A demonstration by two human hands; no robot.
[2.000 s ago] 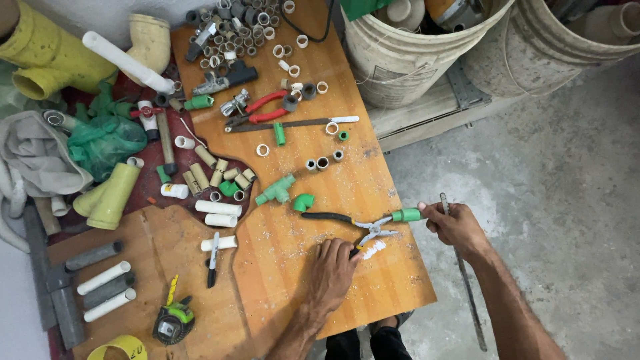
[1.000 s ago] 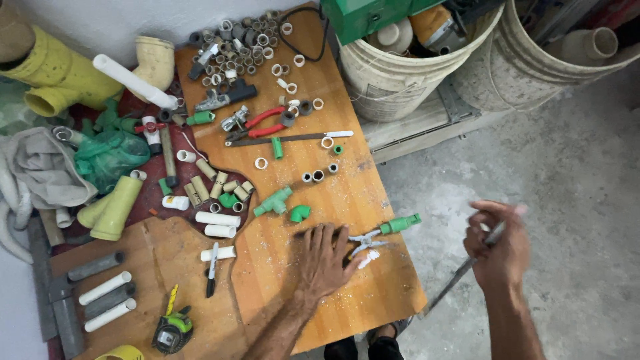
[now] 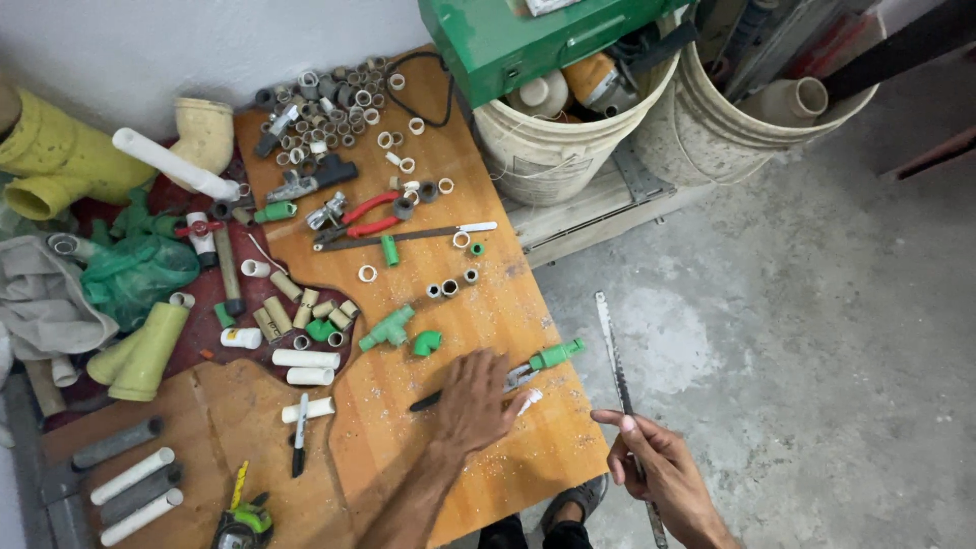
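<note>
My left hand [image 3: 474,402] lies spread, palm down, on a pair of pliers [image 3: 521,377] on the wooden tabletop; one dark handle shows to its left. The pliers' jaws meet a green plastic pipe fitting [image 3: 557,354] that reaches toward the table's right edge. In my right hand [image 3: 648,461], off that edge, is a bare hacksaw blade [image 3: 612,343], pointing up and away. A green elbow [image 3: 427,343] and a green tee fitting [image 3: 386,328] lie left of the pliers. Beneath my left thumb is something white [image 3: 530,401].
Red-handled pliers [image 3: 375,213], a second long blade [image 3: 412,235] and many cut pipe rings [image 3: 347,99] lie farther back. White pipe pieces [image 3: 306,358], a marker [image 3: 300,435] and a tape measure [image 3: 244,526] are at left. Buckets [image 3: 549,149] and a green metal box [image 3: 549,38] stand beyond the table.
My right hand has left the green fitting and moved off the table's edge, with the blade now pointing upward. My left hand has shifted from the handle end to lie flat across the pliers.
</note>
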